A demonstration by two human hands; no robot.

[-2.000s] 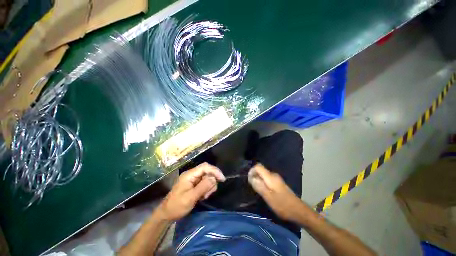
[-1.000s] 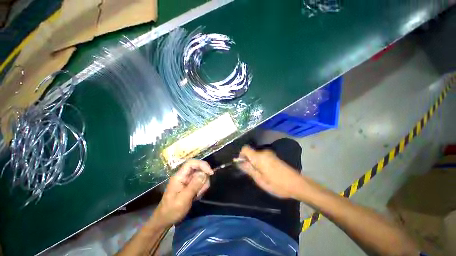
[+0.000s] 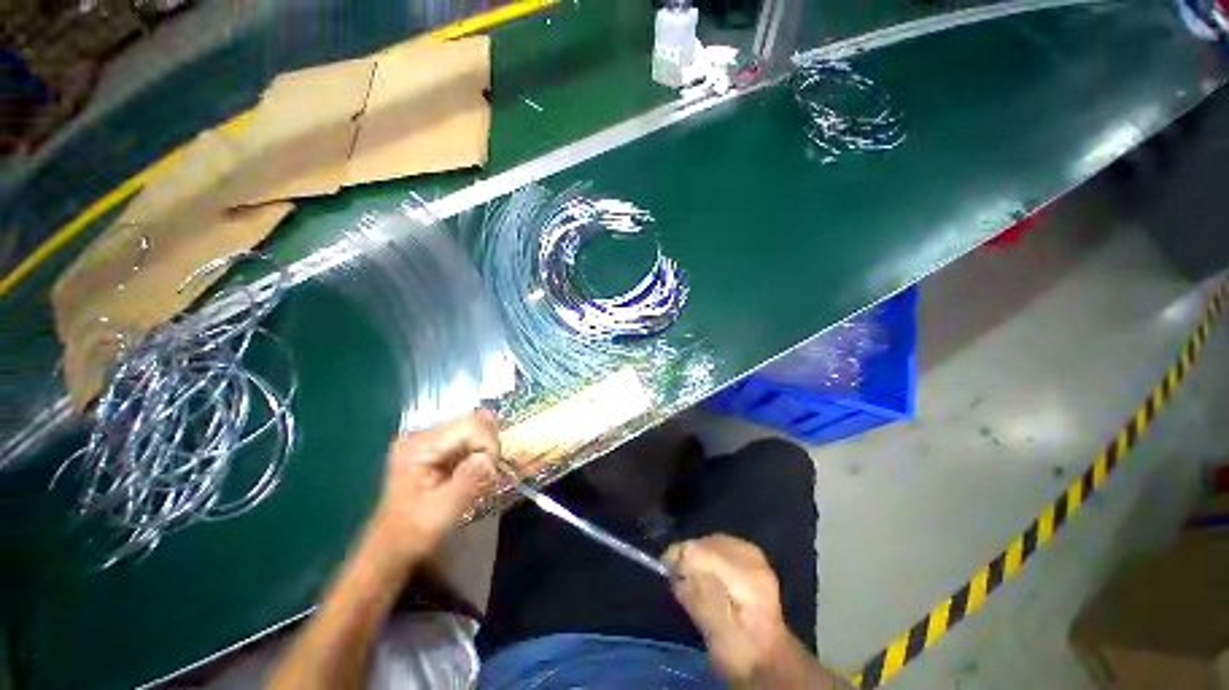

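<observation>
My left hand is closed on one end of a thin silvery strand, over the bench's front edge by the yellow block. My right hand grips the other end over my dark-clothed lap. The strand runs nearly straight between them, sloping down to the right. The yellow block lies at the edge, partly hidden by my left hand. A C-shaped silver bundle and a fan of clear strips lie behind it. The fingers hide the strand's ends.
A tangled heap of silver strands lies at far left, near cardboard sheets. A small looped bundle and a white bottle are at the back. A blue bin stands below the bench edge.
The view has tilted up, showing more of the bench's back. My hands have moved apart, the left up towards the block and the right down, with a longer strand stretched between them.
</observation>
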